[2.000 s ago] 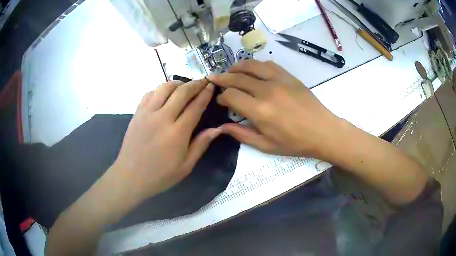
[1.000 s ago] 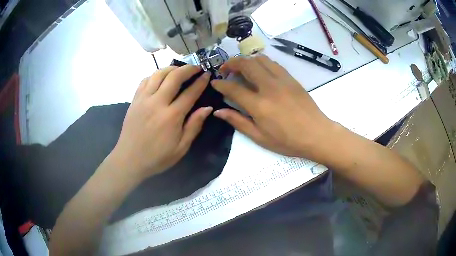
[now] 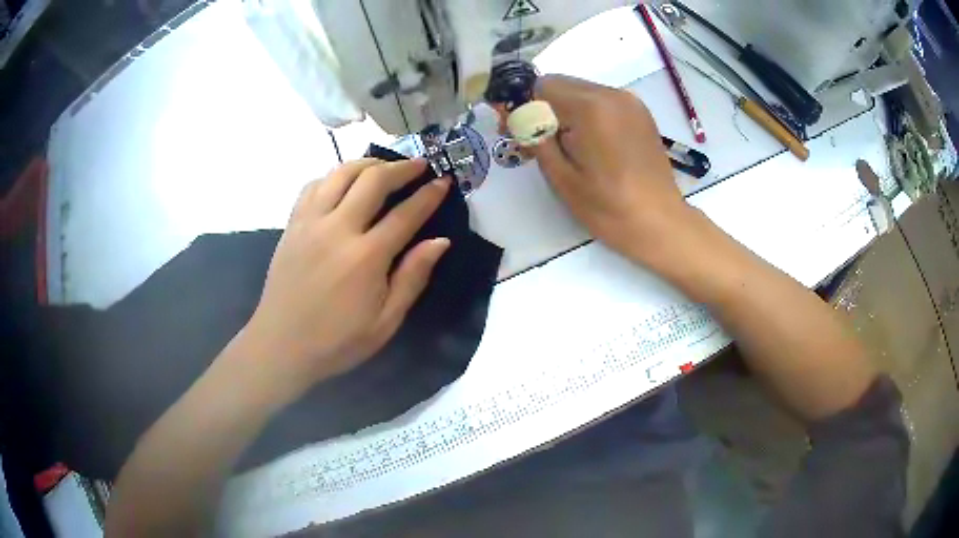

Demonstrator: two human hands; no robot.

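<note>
The black fabric piece (image 3: 421,336) lies over the left of the white table, its narrow end under the presser foot (image 3: 448,158) of the sewing machine (image 3: 405,53). My left hand (image 3: 347,257) lies flat on the fabric with its fingertips close beside the foot. My right hand (image 3: 610,158) is off the fabric, at the cream round part (image 3: 533,123) below the black disc assembly (image 3: 512,82). Its thumb and fingers are around that part, partly behind it; whether they grip it is hard to tell.
The thread snips (image 3: 686,158) are partly hidden behind my right hand. A red pencil (image 3: 673,74), an awl with a tan-orange handle (image 3: 775,129) and a black-handled tool (image 3: 783,86) lie at the upper right. A printed ruler (image 3: 505,405) runs along the front edge. Cardboard (image 3: 894,305) stands at right.
My right hand has left the fabric and moved up and right to the cream round part. My left hand has stayed on the fabric near the foot. The fabric's right edge is now uncovered.
</note>
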